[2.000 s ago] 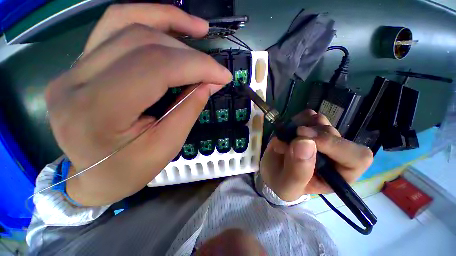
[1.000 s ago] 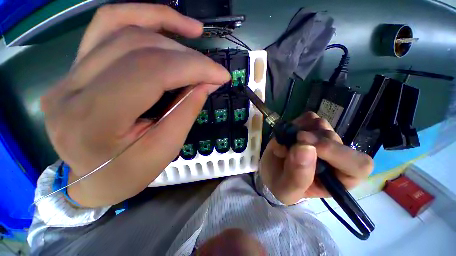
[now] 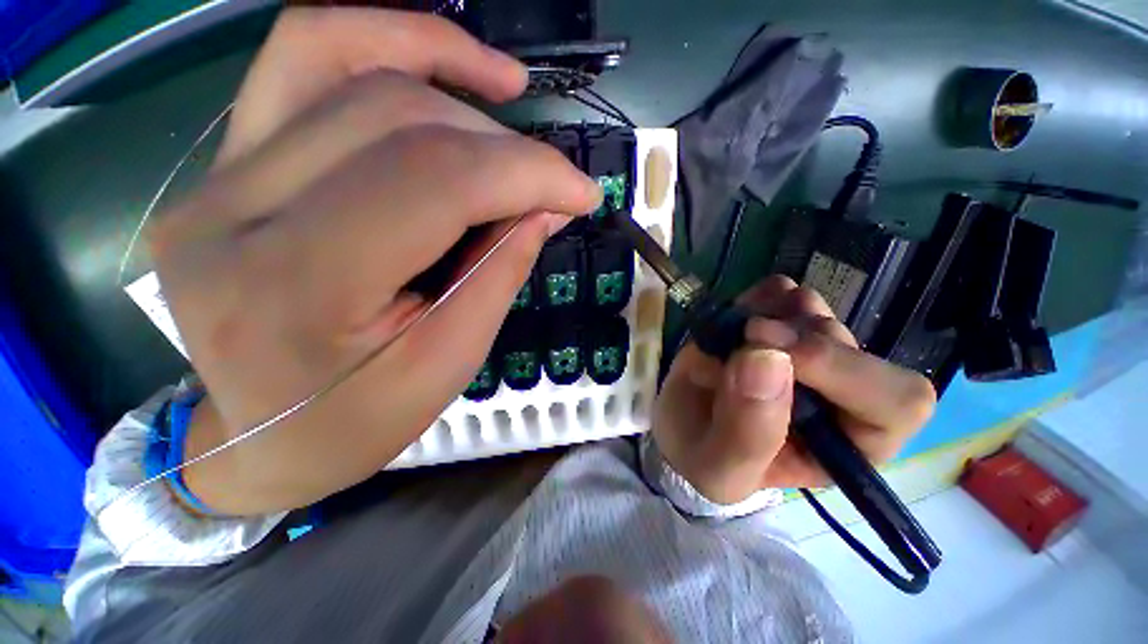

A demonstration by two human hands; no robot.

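Observation:
My left hand [image 3: 365,252] pinches the thin silvery solder wire [image 3: 330,385] between thumb and forefinger, beside a green circuit board [image 3: 612,191] in the top right black housing. My right hand [image 3: 787,396] holds the black soldering iron [image 3: 854,472] like a pen. Its metal barrel points up-left, with the tip at the lower edge of that board; exact contact cannot be told. More boards sit in black housings [image 3: 564,330] in rows in the white tray [image 3: 541,421]. My left hand hides the tray's left part.
A black box [image 3: 523,25] is beyond the tray. A crumpled dark cloth [image 3: 762,126], a labelled black box [image 3: 833,271], a black stand [image 3: 1007,296] and a dark cylinder [image 3: 995,107] lie right. A white paper [image 3: 156,310] shows left, a blue bin [image 3: 44,440] far left, a red box [image 3: 1026,497] lower right.
My left hand has shifted slightly right, and the white paper and a loop of wire now show at its left. The iron has barely moved.

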